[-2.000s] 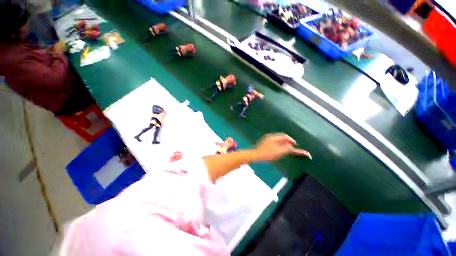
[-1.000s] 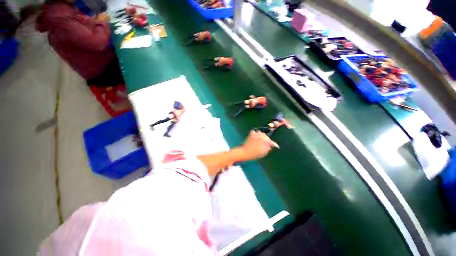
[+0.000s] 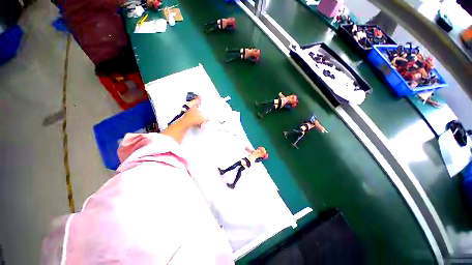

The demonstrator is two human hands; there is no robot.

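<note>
My left hand [image 3: 195, 118], bare with a pink sleeve, is over the white sheet at the torso of a dark-blue-headed figure [image 3: 190, 99]. The hand hides part of the figure, and I cannot tell if the fingers grip it. A red-headed figure [image 3: 245, 163] with black legs lies on the sheet [image 3: 227, 207], right of my forearm. Another dark-headed figure [image 3: 306, 129] and several red-headed figures, the nearest one [image 3: 279, 103] included, lie on the green conveyor [image 3: 341, 176]. My right hand is not in view.
A black tray [image 3: 315, 240] is at the bottom. A blue crate [image 3: 111, 135] stands on the floor at left, near a seated person's dark red sleeve [image 3: 98, 31]. Beyond the metal rail [image 3: 370, 132] are a parts tray [image 3: 331, 72] and a blue bin [image 3: 380, 70] of figure parts.
My left hand has moved back from the dark-headed figure on the conveyor to the one on the sheet. The red-headed figure on the sheet is now uncovered. The view has shifted.
</note>
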